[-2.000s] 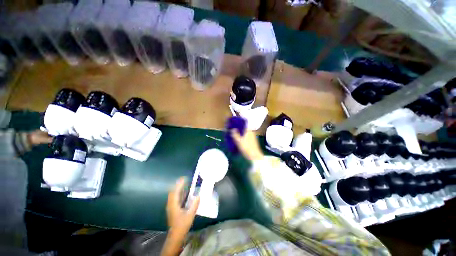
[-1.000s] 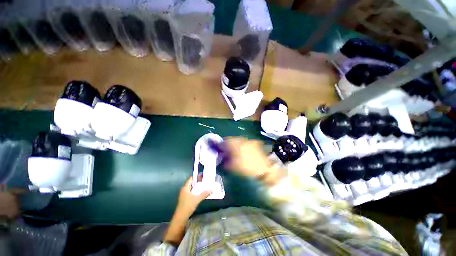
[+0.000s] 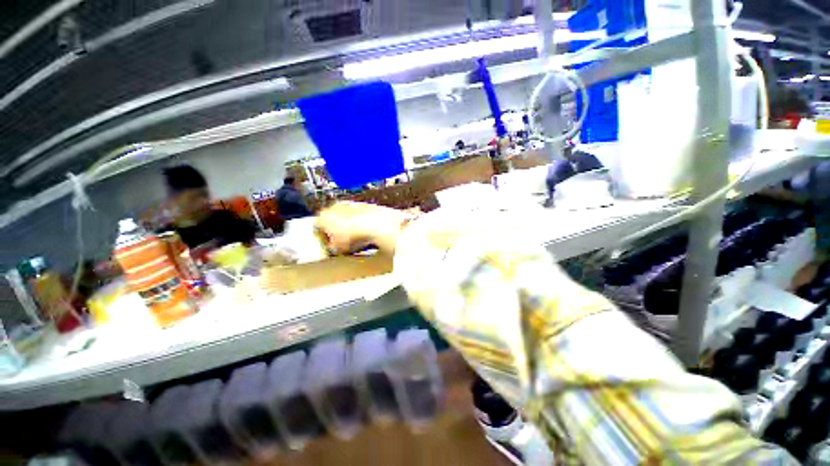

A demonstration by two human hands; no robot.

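Observation:
My right hand (image 3: 359,227) is stretched out over the white upper shelf (image 3: 218,332), at the far edge of a low tan cardboard box (image 3: 323,271). Its fingers bend down and are partly hidden, so I cannot tell whether they hold anything. Whitish material (image 3: 305,238) lies beside the fingers, blurred. My left hand is not in view. Below my plaid sleeve, part of a black-and-white dome camera (image 3: 494,405) shows, mostly hidden by the sleeve.
An orange-and-white spray can (image 3: 155,273) stands on the shelf at left. Clear plastic trays (image 3: 337,382) stand in a row below it. A metal post (image 3: 705,200) rises at right, before rows of cameras (image 3: 769,341). A blue cloth (image 3: 353,132) hangs above. People are beyond.
The view has swung up from the bench to the shelf. My right hand has left the white camera and reached up and forward; the purple cloth no longer shows. My left hand is out of view.

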